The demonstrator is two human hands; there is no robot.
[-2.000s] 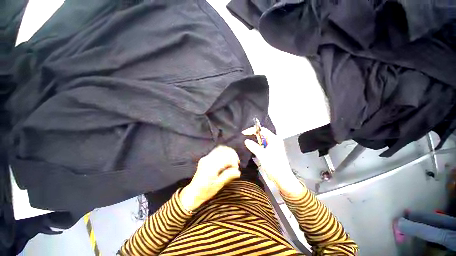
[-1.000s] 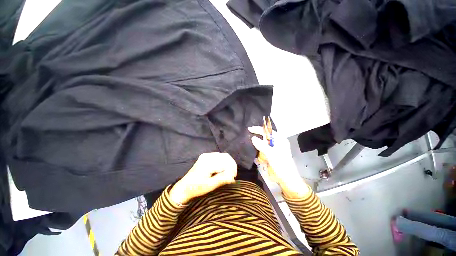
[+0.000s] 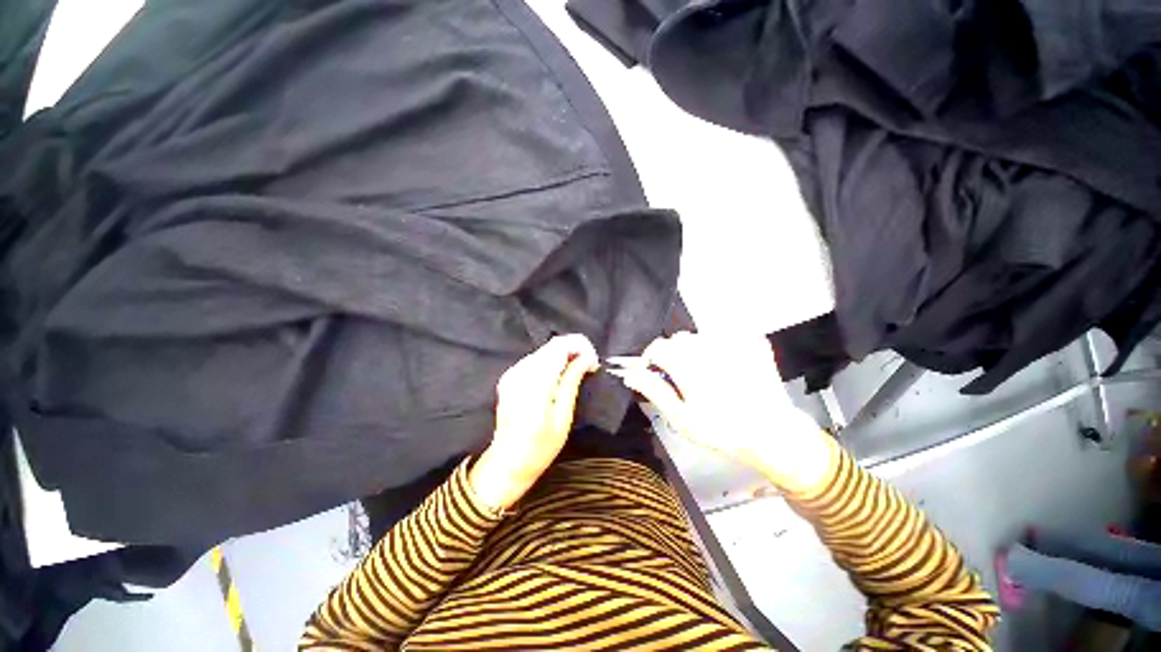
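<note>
A dark garment lies spread over the white table in front of me, its near right corner folded back. My left hand is at that corner, thumb and fingertips pinched together on the edge of the cloth or a thread; which one is too fine to tell. My right hand is just right of it and holds the thread snips. Only their pale tips show, pointing left at my left fingertips; the grip is hidden in my hand.
A large crumpled dark garment pile lies on the right of the white table. Dark cloth hangs at the left edge. Below are the grey floor, metal legs and yellow-black tape. A person's leg shows at lower right.
My left hand has moved up onto the folded corner and pinches there. My right hand has turned the snips from pointing up to pointing left, close to my left fingertips.
</note>
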